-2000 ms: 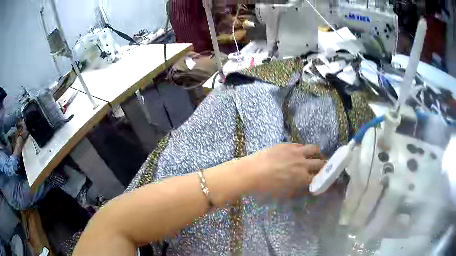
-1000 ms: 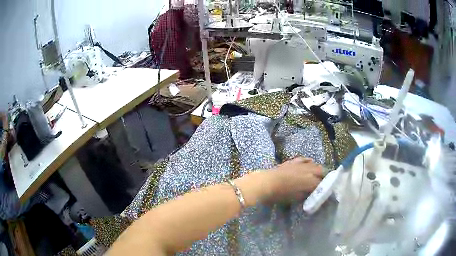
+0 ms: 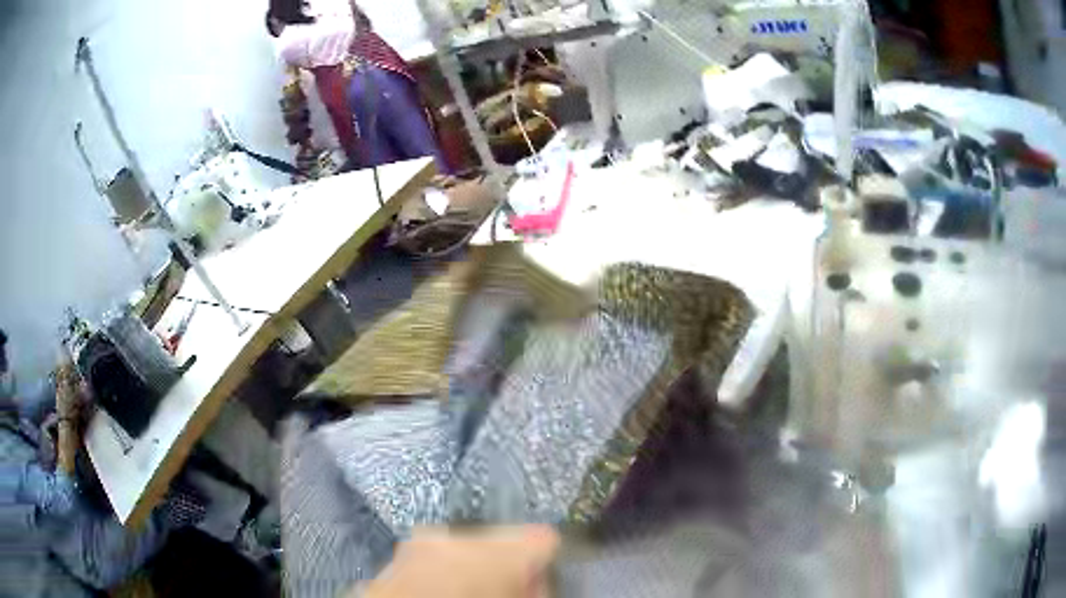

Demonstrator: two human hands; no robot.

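The grey-white printed garment (image 3: 549,386) lies bunched on the white table left of the machine, blurred by motion. A yellow-brown printed border (image 3: 678,304) runs along its top and right side, and another part hangs at the left. A dark plain area shows near the machine. My left hand (image 3: 468,567) is at the bottom edge, blurred and cut off, against the cloth; its fingers cannot be made out. My right hand is not in view. The cream-white sewing machine head (image 3: 906,350) stands at right, with a white paddle shape (image 3: 754,356) on its left. The needle area is unclear.
A pink-red item (image 3: 547,210) lies at the far table edge. Black and white scraps (image 3: 777,152) are piled at the back right. Another white table (image 3: 281,280) stands at left, with a machine and a seated person's arm beyond. Another person stands at the back.
The cloth has shifted and folded towards the left and front, baring white table behind it. My left hand has moved from beside the paddle shape down to the bottom edge. The camera view has shifted.
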